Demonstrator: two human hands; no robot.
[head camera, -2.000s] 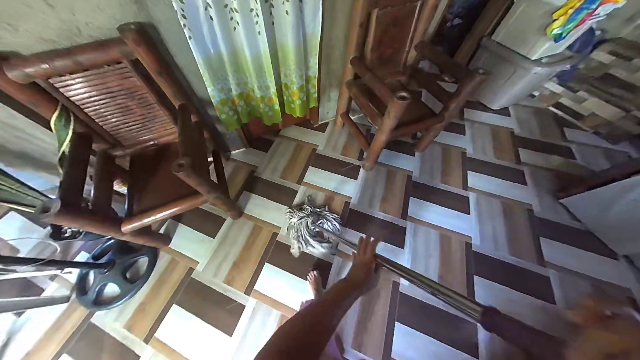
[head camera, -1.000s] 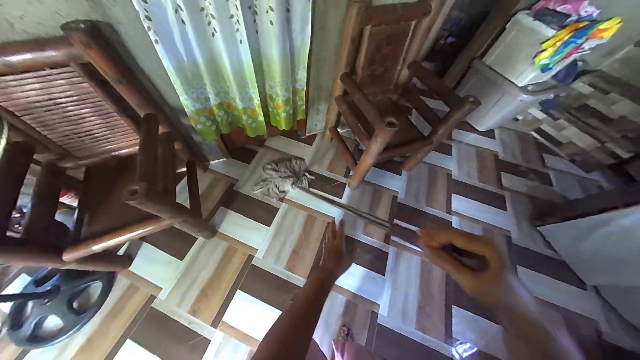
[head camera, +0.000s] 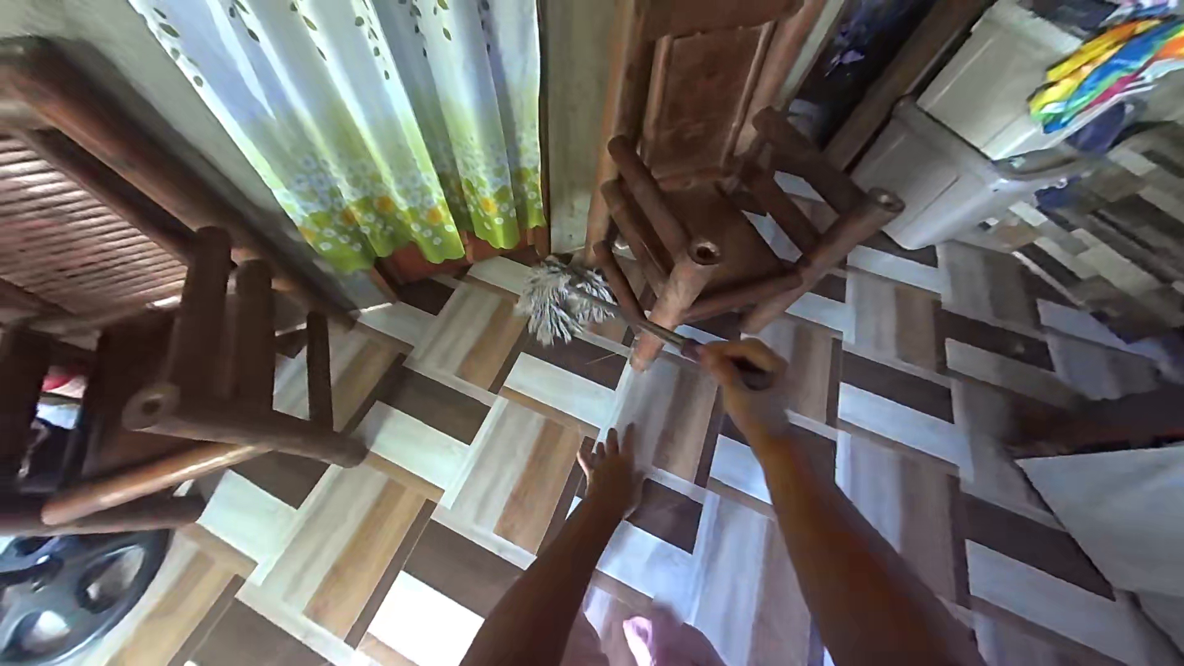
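My right hand (head camera: 747, 370) is closed around the dark grip end of a mop handle (head camera: 652, 330). The handle slopes up and left to a grey-white string mop head (head camera: 559, 301), which lies on the patterned tile floor beside the front leg of a wooden armchair (head camera: 683, 287). The handle crosses that leg in view. My left hand (head camera: 610, 470) holds nothing; its fingers are spread over the floor, below and left of the right hand, apart from the handle.
Another wooden armchair (head camera: 231, 416) stands at the left, with a black wheel-like base (head camera: 79, 587) below it. A floral curtain (head camera: 370, 139) hangs at the wall. Plastic storage bins (head camera: 962, 176) with a colourful cloth (head camera: 1105, 69) stand at the upper right. A pale flat-sided object (head camera: 1119, 509) is at the right.
The mop head has moved right, from the floor before the curtain to beside the right armchair's leg. My left hand was near the handle two seconds ago and is now lower, away from it.
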